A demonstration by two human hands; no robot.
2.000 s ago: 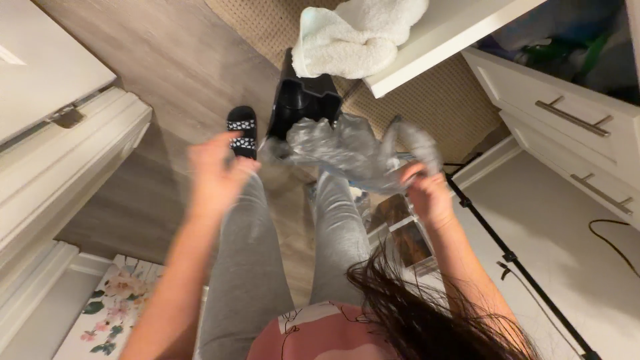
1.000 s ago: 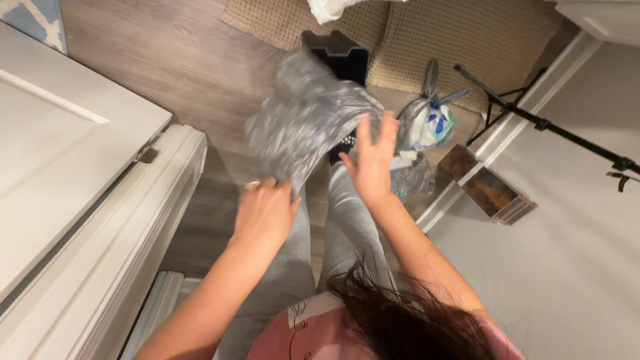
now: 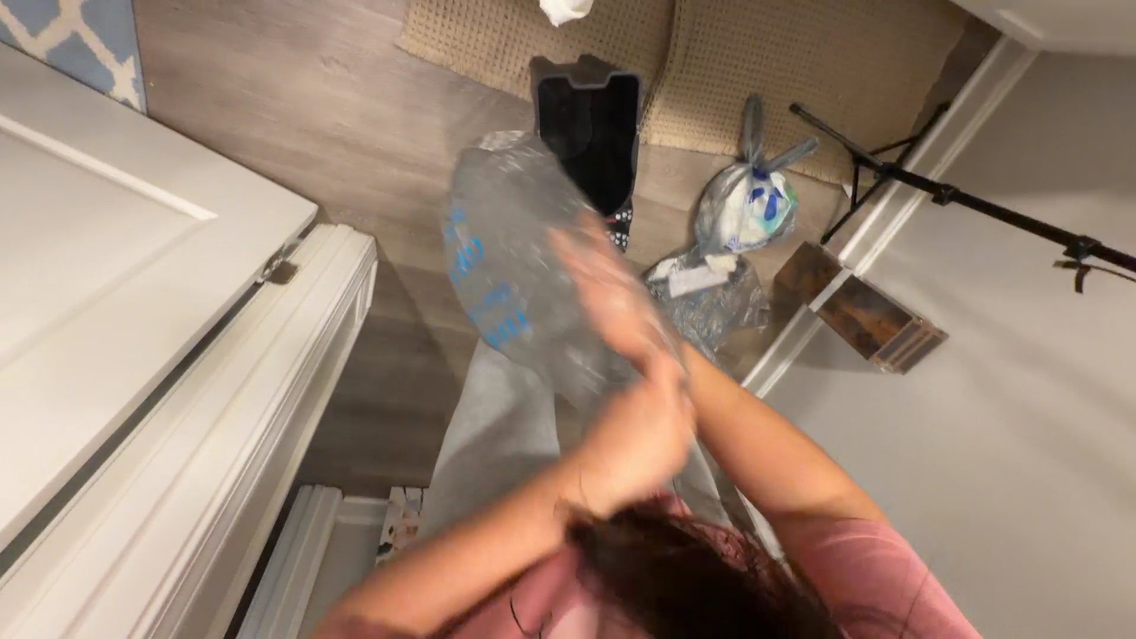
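Note:
A thin grey plastic bag (image 3: 532, 257) with blue writing is spread out in front of my legs. My left hand (image 3: 643, 430) grips its edge near my body, fingers closed. My right hand (image 3: 603, 284) is inside or behind the bag, seen blurred through the film; its fingers look extended. Just beyond the bag stands an empty black plastic bin (image 3: 590, 133), partly overlapped by it. Right of the bin, a tied plastic bag (image 3: 745, 209) with white and blue contents lies on the floor, touching a crumpled clear bag (image 3: 710, 297).
A woven beige rug (image 3: 799, 71) covers the floor ahead. Along the right wall are a black tripod stand (image 3: 994, 209) and a brown wood-look box (image 3: 861, 311). A white door (image 3: 133, 213) and its frame are at the left, with a blue patterned rug (image 3: 75, 40) beyond.
My left hand has moved right, close to my right hand. The bag, crumpled and blurred before, now lies more spread out, with my right hand seen through its film.

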